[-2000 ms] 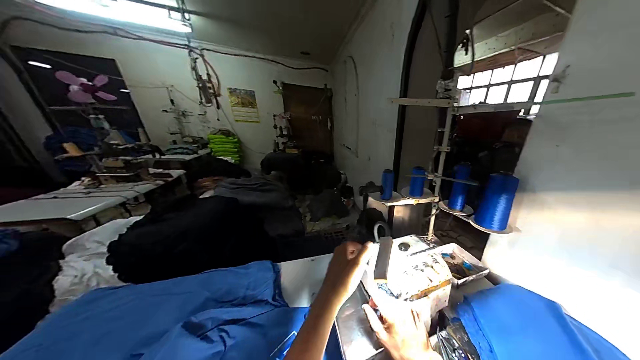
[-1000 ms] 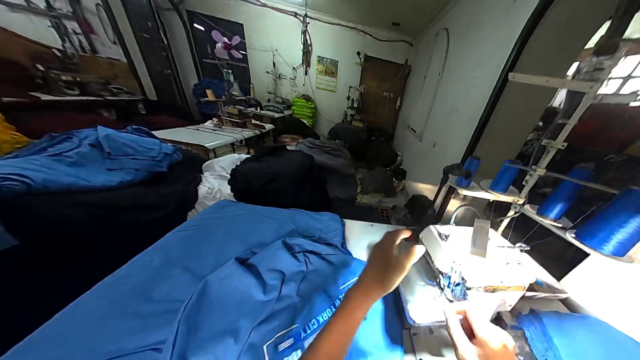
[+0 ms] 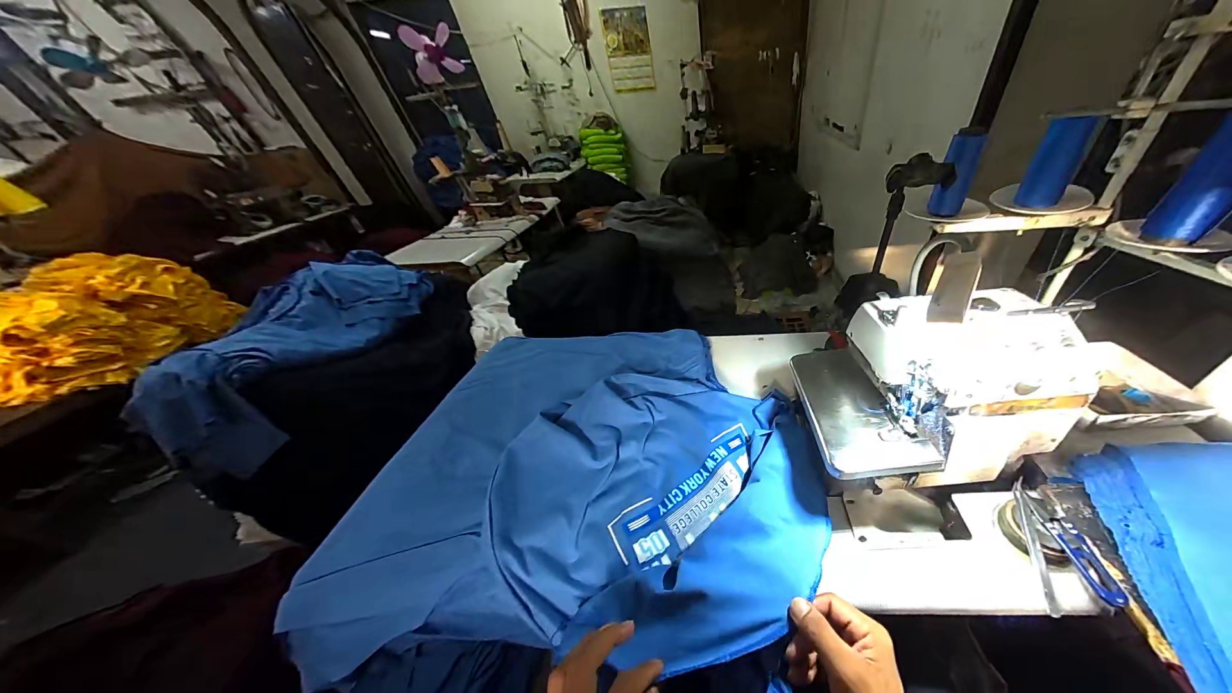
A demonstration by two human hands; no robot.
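Observation:
A blue printed garment lies spread over the table, left of a lit overlock sewing machine with a metal side plate. At the bottom right of the cloth, my right hand pinches its stitched edge between thumb and fingers. My left hand rests at the garment's lower edge, fingers apart; whether it grips any cloth is not plain. Blue-handled thread snips and metal tweezers lie right of my right hand, on the table below the machine.
Blue thread cones stand on a rack above the machine. More blue cloth lies at the right edge. Yellow cloth and blue garments are heaped at left, with black cloth behind the table.
Both hands have left the machine area and are now at the garment's near edge, the right one pinching it. The view has swung right to left and down.

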